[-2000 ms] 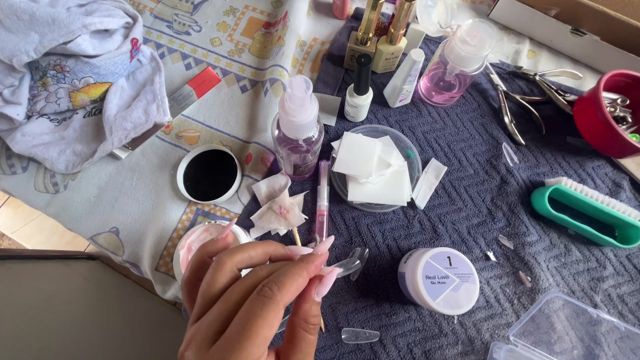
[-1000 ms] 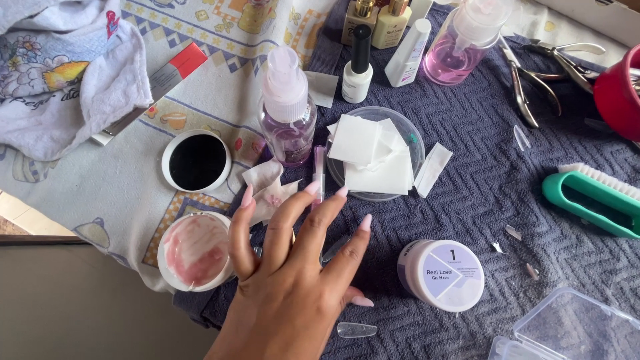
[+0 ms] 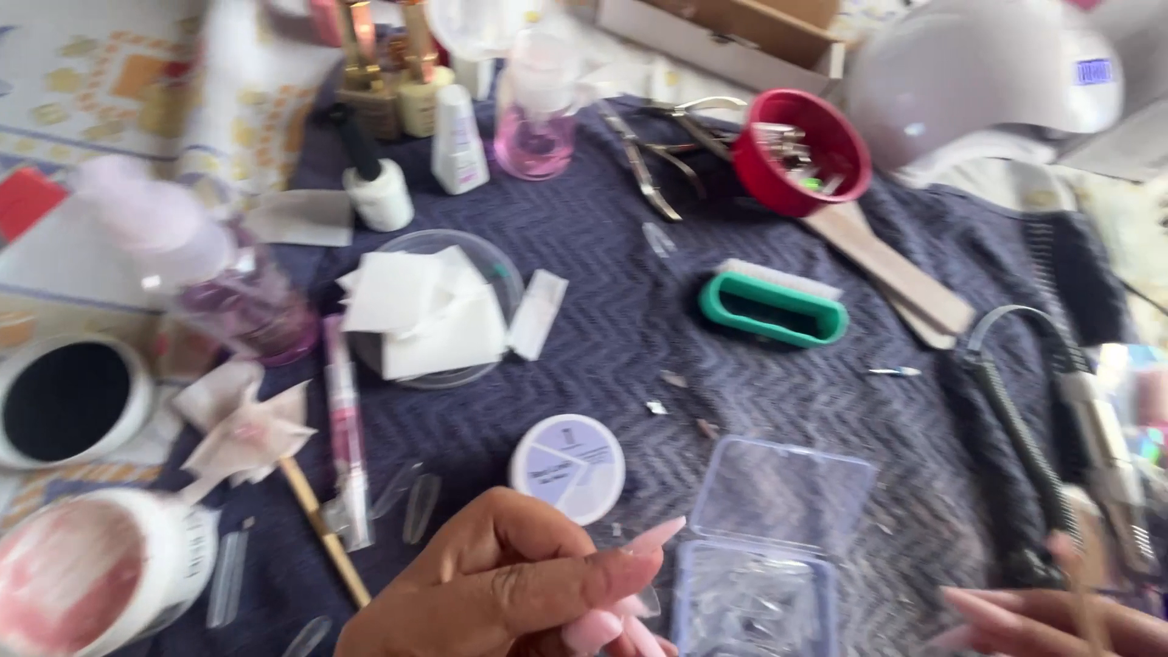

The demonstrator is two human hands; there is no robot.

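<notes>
My left hand [image 3: 520, 584] is at the bottom centre, fingers pinched around a small clear piece [image 3: 650, 599], seemingly a nail tip, mostly hidden. At the lower right, my right hand [image 3: 1049, 620], partly cut off and blurred, has a thin wooden stick [image 3: 1086, 593] between its fingers. Between the hands lies an open clear plastic box [image 3: 757, 598] of transparent nail tips. Just above my left hand stands a round lidded jar [image 3: 568, 467]. Left of that hand are loose clear tips [image 3: 420, 507], a wooden stick [image 3: 324, 534] and an open jar of pink product [image 3: 78, 575].
White wipes [image 3: 424, 310] fill a round dish, beside a purple spray bottle [image 3: 246, 292]. Farther back are metal nippers [image 3: 643, 169], a red bowl [image 3: 803, 151] and a nail lamp [image 3: 985, 82]. A green brush [image 3: 774, 310] and a corded handpiece [image 3: 1104, 456] lie to the right.
My left hand, spread over the towel a second ago, is now pinched, farther right beside the clear box. My right hand has come into view. The view has shifted right.
</notes>
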